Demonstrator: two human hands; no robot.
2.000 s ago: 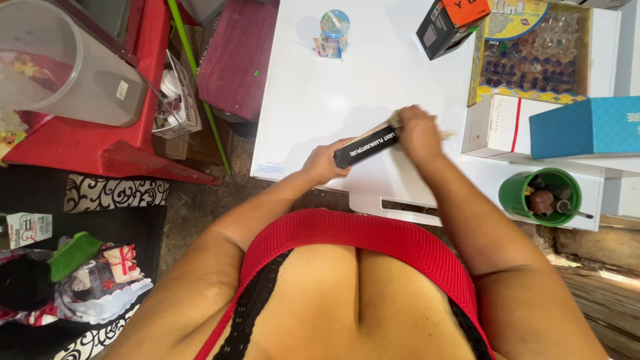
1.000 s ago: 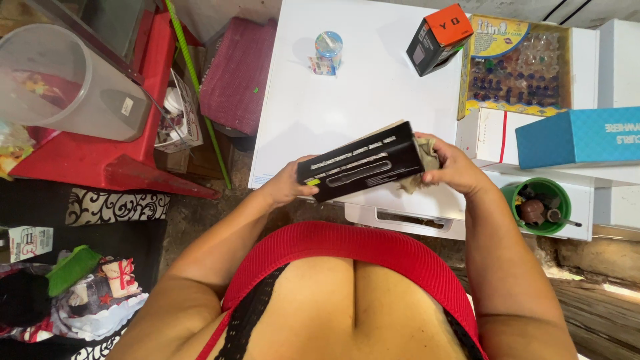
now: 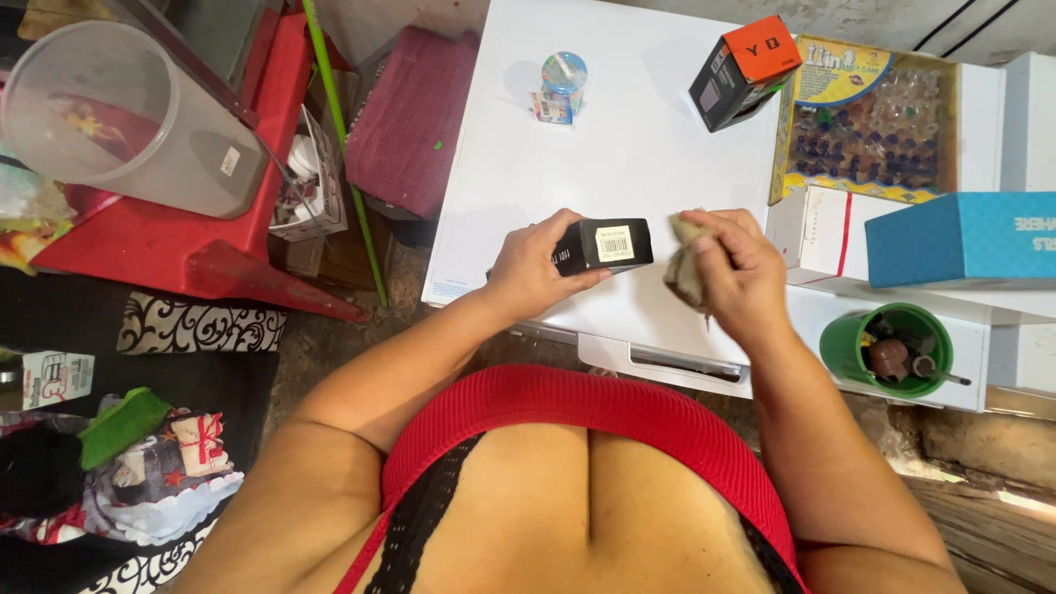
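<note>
My left hand [image 3: 536, 262] grips a black cardboard box [image 3: 576, 247] above the front of a white table [image 3: 627, 173]. One small end of the box, with a label on it, faces up toward me. My right hand [image 3: 737, 268] holds a crumpled, greyish-green cloth [image 3: 686, 266] just to the right of the box, apart from it. Farther back stand a small clear tub with a blue rim [image 3: 564, 74] and a black box with an orange top [image 3: 738, 74].
On the right are a boxed game set [image 3: 874, 124], a white box [image 3: 817, 235], a blue box [image 3: 965, 239] and a green plastic cup [image 3: 850, 346] holding small things. A clear plastic bin [image 3: 198, 140] lies tilted on a red plastic surface [image 3: 165, 239] at left.
My left hand has turned the black box, whose long side faced me before, so its labelled end shows. The cloth in my right hand has come away from the box.
</note>
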